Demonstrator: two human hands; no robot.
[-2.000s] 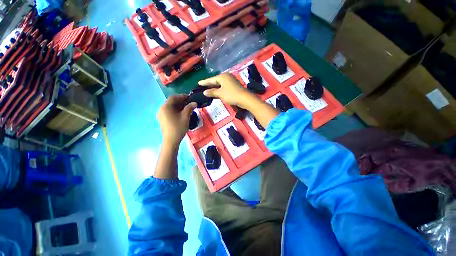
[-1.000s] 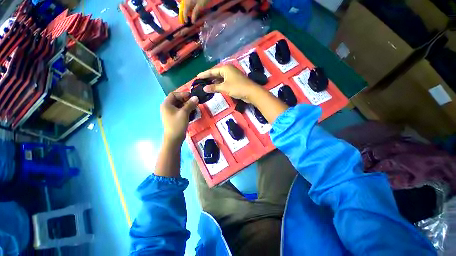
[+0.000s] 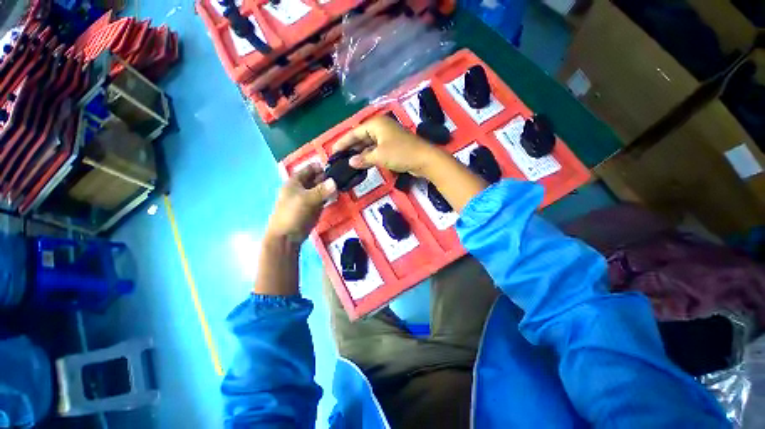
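My left hand (image 3: 299,199) and my right hand (image 3: 387,149) hold a black watch (image 3: 345,170) between their fingertips, above the upper left part of an orange-red tray (image 3: 429,260). Several black watches lie in the tray's pockets on white printed cards, one at the near left corner (image 3: 354,260) and one at the right (image 3: 538,136). The fingers cover parts of the held watch. My right hand and forearm hide part of the tray's middle.
Stacked orange-red trays (image 3: 289,81) stand at the far end of the green table (image 3: 579,126), with clear plastic film (image 3: 390,54) beside them. Cartons (image 3: 688,159) and maroon cloth (image 3: 663,272) are at the right. Tray trolleys, a blue stool (image 3: 80,272) and a grey-white stool (image 3: 105,377) are at the left.
Both hands with the watch have moved slightly right and down over the tray. Another person's hand at the far tray stack, seen a second ago, is gone from view.
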